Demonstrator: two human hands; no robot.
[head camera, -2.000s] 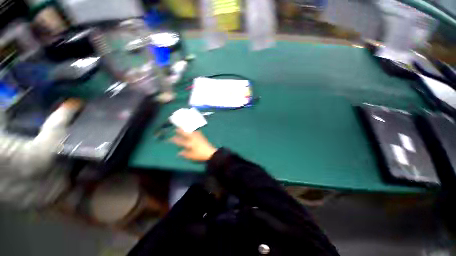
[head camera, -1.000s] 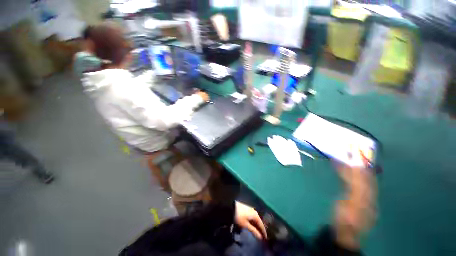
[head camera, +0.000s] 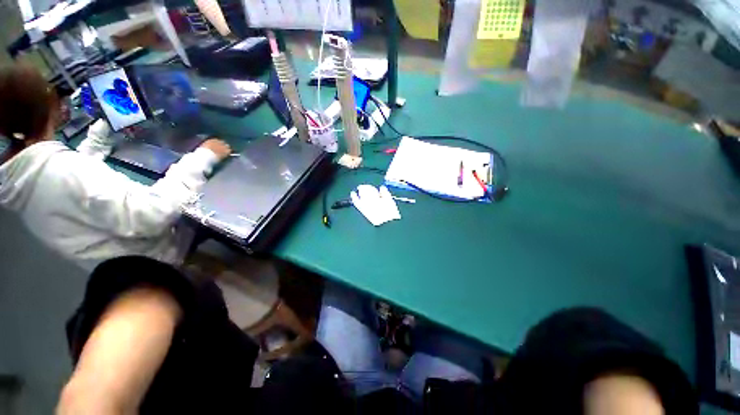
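Observation:
A white record sheet (head camera: pixel 430 166) on a blue-edged clipboard lies on the green bench. A dark pen (head camera: pixel 461 173) and a red pen (head camera: pixel 480 183) lie on its right part. A black cable (head camera: pixel 501 159) loops around it. A limp white glove (head camera: pixel 375 206) lies just left of and in front of the clipboard. Both of my sleeves are pushed up. Bare forearms show at the lower left and lower right, and both run out of the bottom of the picture. Neither hand is visible.
Closed dark laptops (head camera: pixel 258 188) are stacked at the bench's left edge. A person in a white top (head camera: pixel 105 198) sits left at an open laptop with a lit screen (head camera: pixel 118 97). A round stool (head camera: pixel 243 292) stands below. Another dark laptop (head camera: pixel 727 316) is cut off at right.
My right hand has left the clipboard and gone out of view. My left hand, seen low in the middle before, is out of view too. The view has turned right.

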